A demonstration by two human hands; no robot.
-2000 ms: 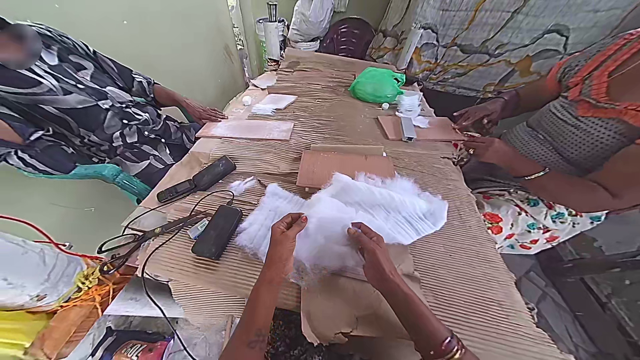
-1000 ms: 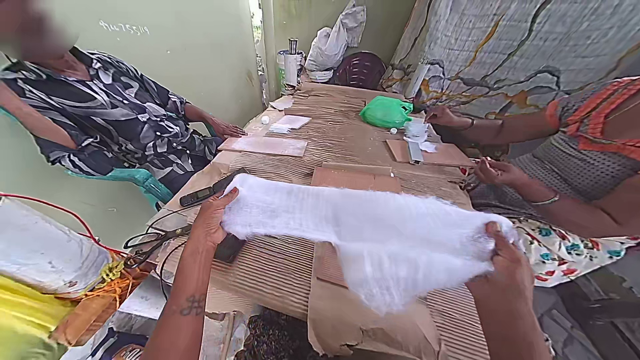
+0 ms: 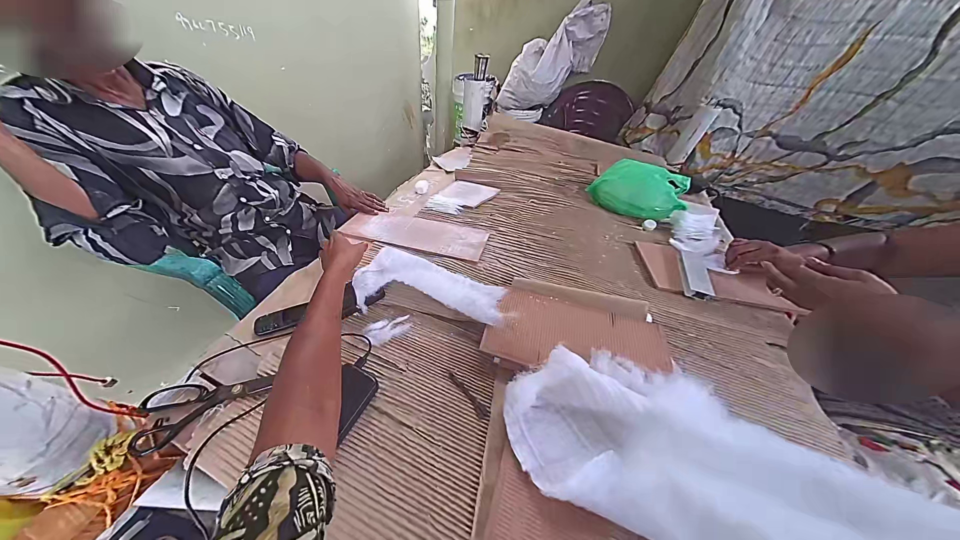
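Observation:
My left hand (image 3: 343,255) is closed at the far left end of a torn strip of white cotton wool (image 3: 435,283), beside a flat pinkish board (image 3: 424,236). The strip's other end lies against a brown corrugated board (image 3: 577,322). A larger sheet of white cotton wool (image 3: 660,442) stretches from the middle of the table to the lower right edge of the view. My right hand is out of view. Below my left forearm lies a black phone (image 3: 358,401) with a cable plugged in.
Scissors (image 3: 217,394) and cables lie at the left edge of the corrugated-paper-covered table (image 3: 420,420). A person (image 3: 195,165) sits at the left; another person's hands (image 3: 795,266) are at a board on the right. A green plastic bag (image 3: 637,187) stands farther back.
The cotton wool, one piece between my two hands a second ago, is now in two parts. My left hand has moved forward towards the pinkish board, and my right hand has left the view.

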